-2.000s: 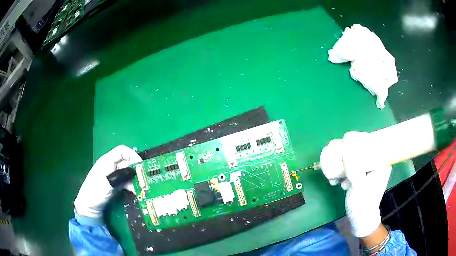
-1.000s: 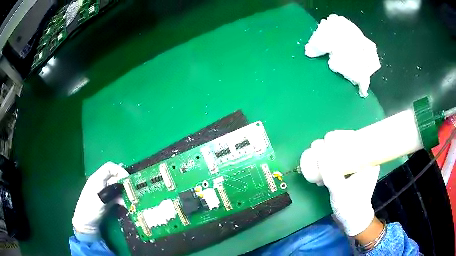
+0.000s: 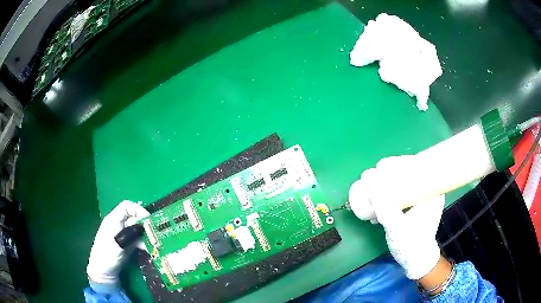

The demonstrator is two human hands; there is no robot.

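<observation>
A green circuit board (image 3: 279, 222) with pale connector strips, white blocks and a black square part lies tilted on a speckled dark foam pad (image 3: 249, 283). My left hand (image 3: 113, 245), in a white glove with a dark covering on one digit, holds the board's left end. My right hand (image 3: 400, 216), gloved white, grips a cream dispensing syringe (image 3: 454, 165) with a green cap. Its thin needle tip points left at the yellow part by the board's right end. Whether the tip touches is too small to tell.
A bright green mat (image 3: 237, 112) lies under the pad on a darker green bench (image 3: 160, 35). A crumpled white cloth (image 3: 403, 56) lies at upper right. A rack shelf of boards (image 3: 65, 50) shows at upper left. An air hose (image 3: 489, 204) runs down at right, by something red.
The view has shifted, so the board, cloth and both hands sit further left in the picture. My left hand stays on the board and my right hand keeps the syringe at its right end.
</observation>
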